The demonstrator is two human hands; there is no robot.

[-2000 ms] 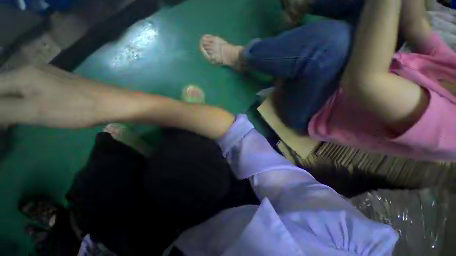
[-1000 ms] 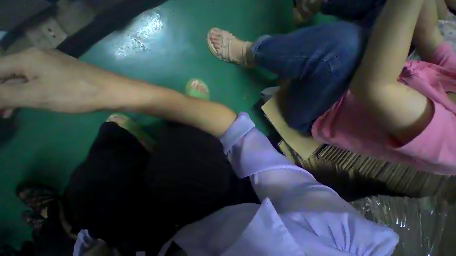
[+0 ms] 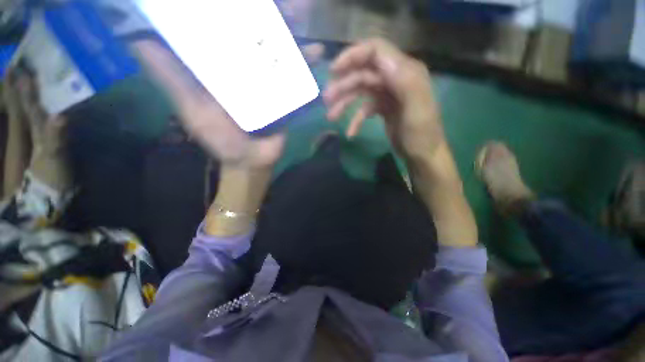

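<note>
A bright white box (image 3: 237, 60) with a thin blue edge is held up at the upper middle. Its face is overexposed, and only a few small dark marks show on it. My left hand (image 3: 230, 138) is blurred and holds the box along its lower left side, with the thumb near the bottom corner. Some of its fingers are hidden. My right hand (image 3: 382, 88) is raised just right of the box, empty, with its fingers apart and loosely bent, not touching the box.
At the left, another person's hands hold a blue and white box (image 3: 67, 60). My dark-clothed knees are below my hands. A person's leg and foot (image 3: 503, 170) are on the green floor (image 3: 460, 106) at the right. Brown cartons (image 3: 488, 44) line the top right.
The view has swung over. The white box is now in my left hand, and my other arm now shows. The pink-clothed person and stacked brown sheets have mostly left view.
</note>
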